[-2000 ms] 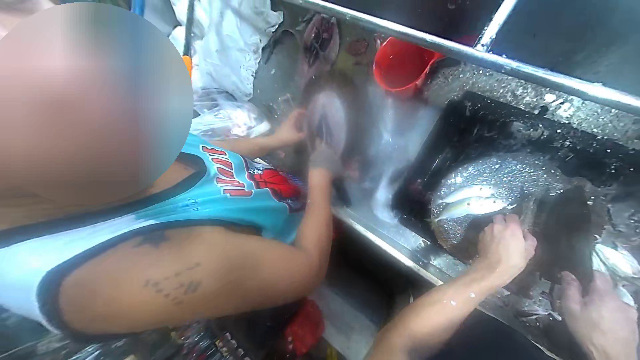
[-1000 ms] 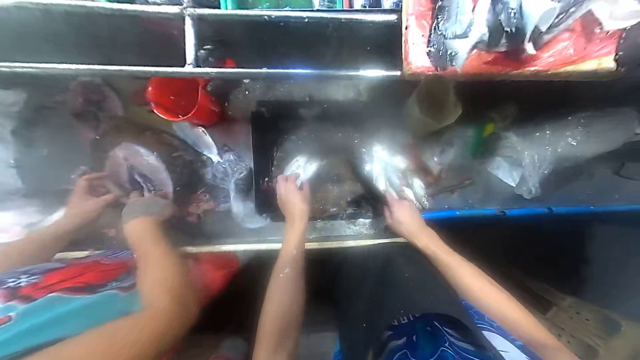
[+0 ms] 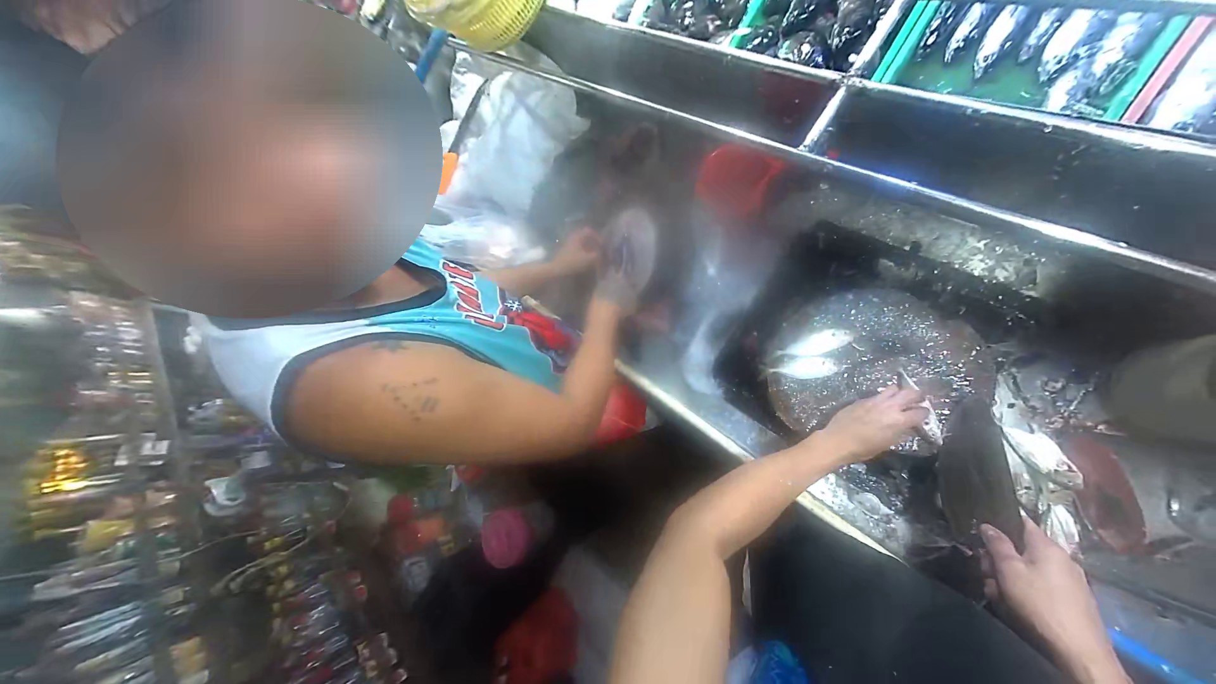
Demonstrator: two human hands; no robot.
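My left hand [image 3: 879, 423] grips a small silvery fish [image 3: 928, 423] at the right part of a round chopping block [image 3: 855, 332], which is wet and strewn with scales. Two small fish [image 3: 812, 354] lie side by side on the block's left part. My right hand [image 3: 1035, 570] holds the lower end of a broad dark cleaver [image 3: 978, 470], its blade standing just right of the fish and the block's edge. Beyond the blade, several whitish fish [image 3: 1040, 456] lie in a heap, partly hidden by it.
At the left a co-worker in a sleeveless shirt [image 3: 513, 332] holds a cut fish [image 3: 629, 249] over the metal counter. A red plastic container [image 3: 739, 179] stands behind the block. The counter's front edge [image 3: 684, 413] runs below my left forearm. Fish trays [image 3: 1035, 57] line the back.
The view has swung to the left since one second ago. My left hand has a fish on the block's right part, where two seconds ago it was near the two fish.
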